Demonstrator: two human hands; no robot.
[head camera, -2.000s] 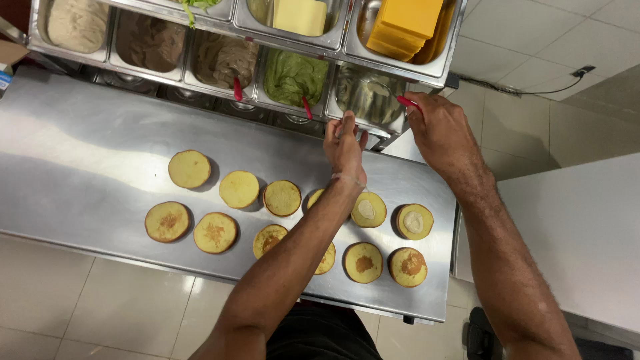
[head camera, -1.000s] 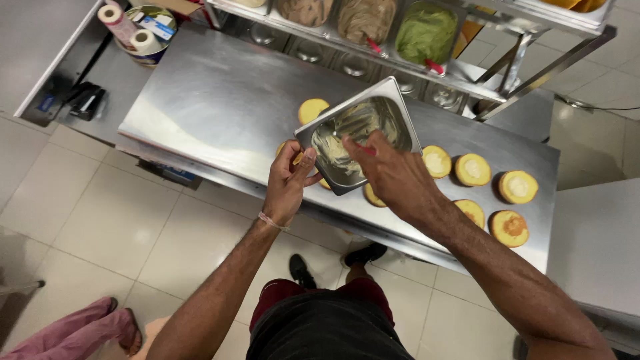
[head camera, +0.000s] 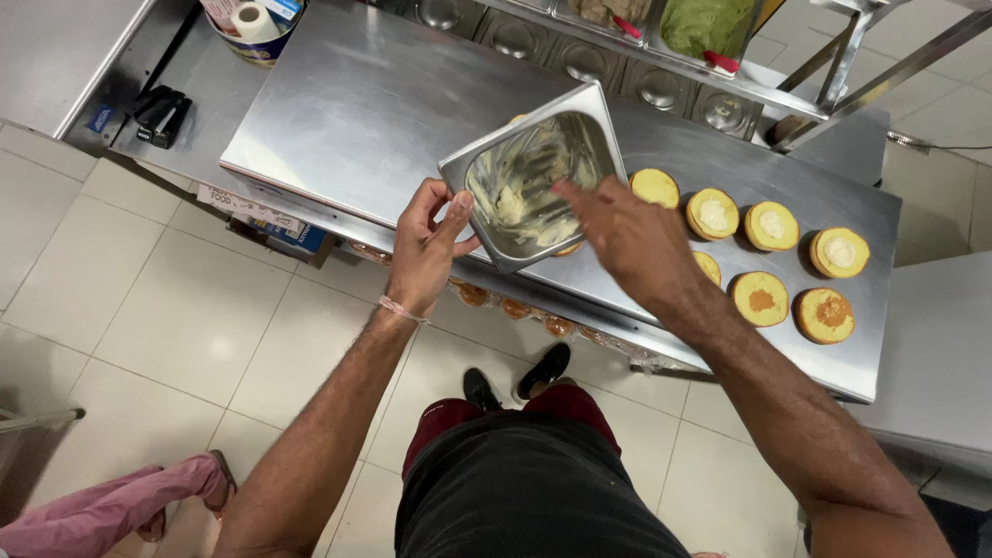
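My left hand (head camera: 434, 236) grips the near-left edge of a square stainless steel pan (head camera: 542, 246), tilted above the counter. Pale creamy sauce (head camera: 511, 208) is smeared over its inside. My right hand (head camera: 632, 240) reaches into the pan, closed on a utensil of which only a bit of red handle shows; its other end cannot be made out. Right of the pan, cut buns lie in two rows; several in the back row, such as this bun half (head camera: 712, 214), bear a dab of pale sauce. The front row has a browned bun half (head camera: 825, 315). The pan hides other buns.
Behind the steel counter (head camera: 349, 101) stands a rack with a pan of green sauce (head camera: 705, 27) and a pan of brownish filling (head camera: 608, 12). At left are a black stapler (head camera: 163, 116) and a tub with paper rolls (head camera: 256, 23). Another person's legs (head camera: 116, 504) show at lower left.
The pan of pale sauce was in the rack two seconds ago; it has come out, over the counter, in my left hand. My right hand has moved with it. The view has swung left.
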